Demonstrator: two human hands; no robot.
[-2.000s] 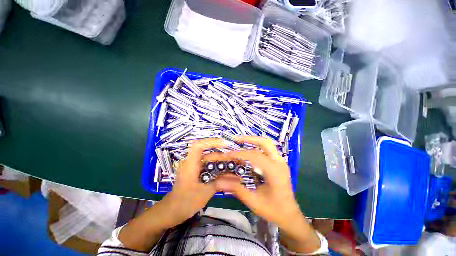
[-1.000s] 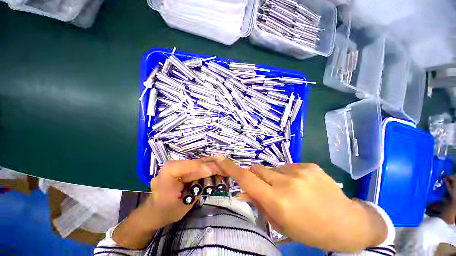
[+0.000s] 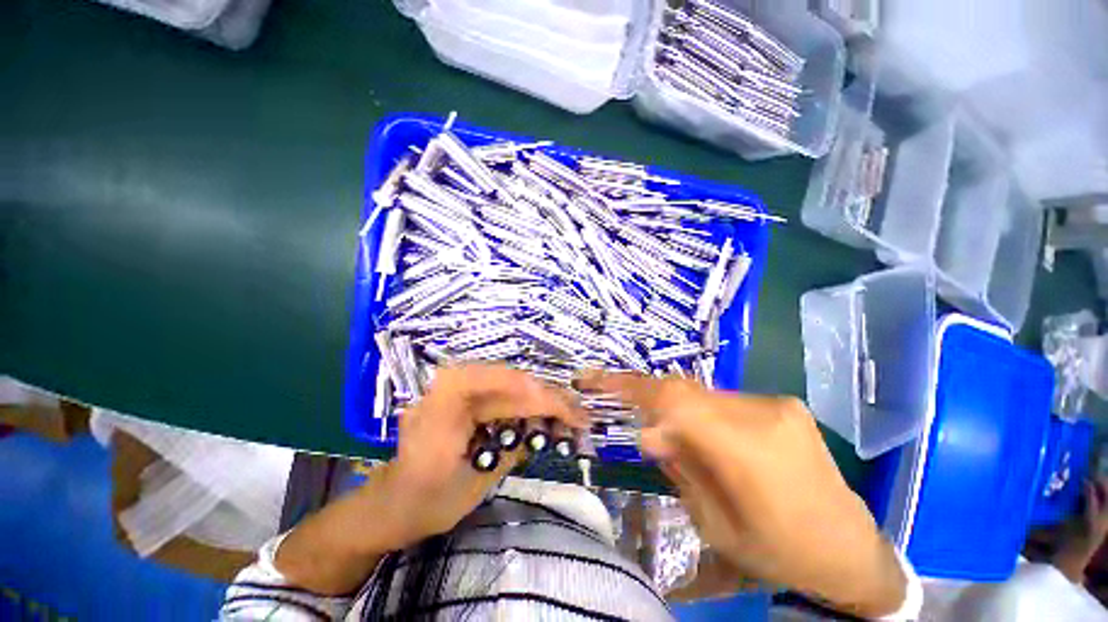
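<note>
A blue tray (image 3: 362, 328) heaped with shiny silver cylinder-and-rod parts (image 3: 535, 243) lies in front of me. My left hand (image 3: 456, 431) is closed around a bunch of several cylinder parts at the tray's near edge. Their round end faces (image 3: 538, 440), black rings with pale centres, point towards me. My right hand (image 3: 741, 468) is just right of the bunch, palm down and blurred, its fingertips close to the parts. Whether it holds a part cannot be told. A thin pale rod shows below the bunch, between the hands.
Beyond the tray stand a clear box with white sheets (image 3: 535, 49) and a clear box of parts in rows (image 3: 729, 73). At right are divided clear bins (image 3: 917, 182), a small tilted box (image 3: 893, 365) and a blue lid (image 3: 984, 462). A person's arm shows at the lower right edge.
Both hands were cupped around the bunch two seconds ago. My right hand has since moved right, partly off the bunch. My left hand keeps its hold. The view has shifted slightly.
</note>
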